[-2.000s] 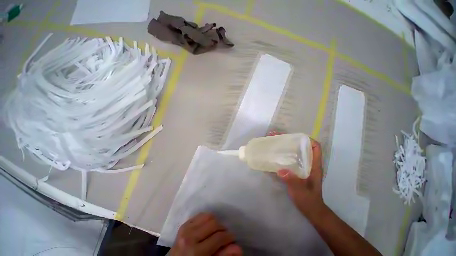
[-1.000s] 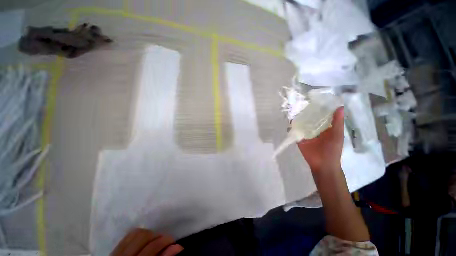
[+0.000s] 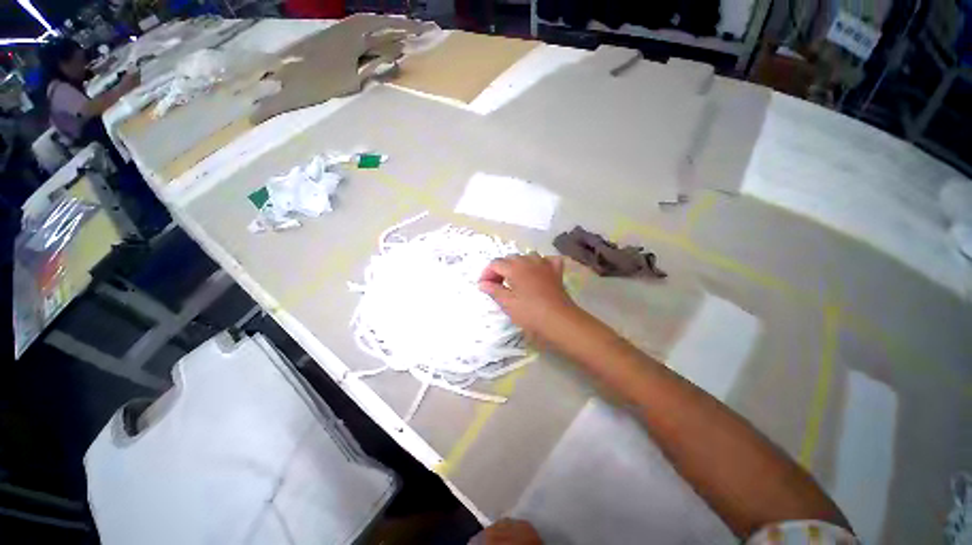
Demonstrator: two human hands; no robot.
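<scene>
The large bundle of long white strips point(image 3: 432, 309) lies on the table left of centre. My right hand point(image 3: 531, 290) reaches across from the lower right, its fingertips bent at the bundle's upper right edge; whether they grip a strip is not clear. The white bag panel point(image 3: 608, 479) lies at the bottom, with its two tabs point(image 3: 716, 343) pointing away; my right forearm covers part of it. My left hand point(image 3: 509, 532) is at the panel's near left edge, mostly cut off by the frame. The glue bottle is not in view.
A dark brown rag point(image 3: 608, 253) and a white sheet point(image 3: 507, 201) lie behind the bundle. Crumpled white plastic with green bits point(image 3: 304, 192) is farther left. Stacked white panels point(image 3: 235, 447) hang below the table edge at left. A person point(image 3: 73, 96) is at the far left.
My right hand has left the right side, no longer holds the glue bottle, and is now at the strip bundle. The view has swung left. My left hand stays near the panel's near edge.
</scene>
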